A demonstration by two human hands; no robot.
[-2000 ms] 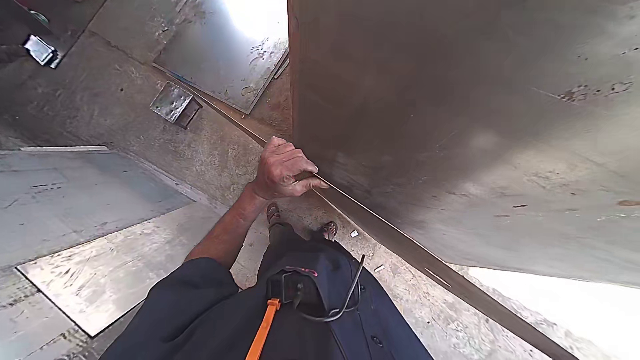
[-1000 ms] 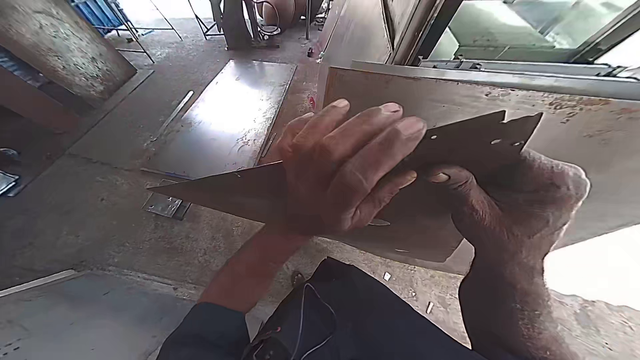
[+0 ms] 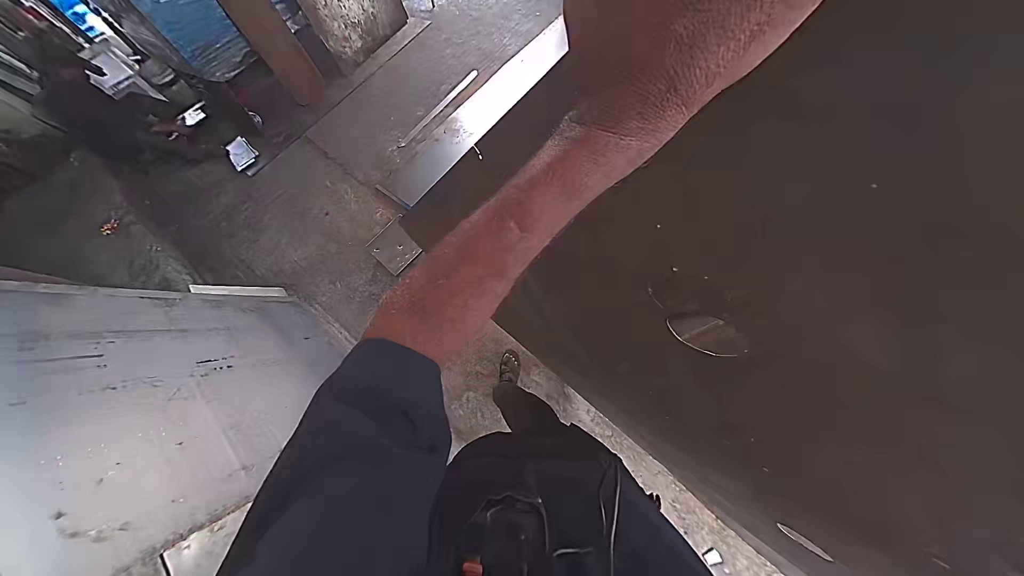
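Note:
A large dark sheet, apparently metal (image 3: 800,240), fills the right side of the head view, with a small curved mark and a few specks on its face. My left arm reaches from the lower left up across the sheet's left edge. The back of my left hand (image 3: 680,56) shows large at the top, in front of the sheet. Its fingers lie beyond the top of the picture, so whether they grip anything is hidden. My right hand is out of view.
A grey metal sheet (image 3: 120,400) lies at lower left. A shiny sheet (image 3: 480,112) and a small plate with holes (image 3: 394,246) are on the floor beyond my arm. A person (image 3: 88,104) is at upper left. My sandalled foot (image 3: 510,366) stands beside the dark sheet's edge.
One second ago both hands were on a dark, pointed metal piece in front of me. Now my left arm is stretched toward the top and my right hand has left the view, which has swung.

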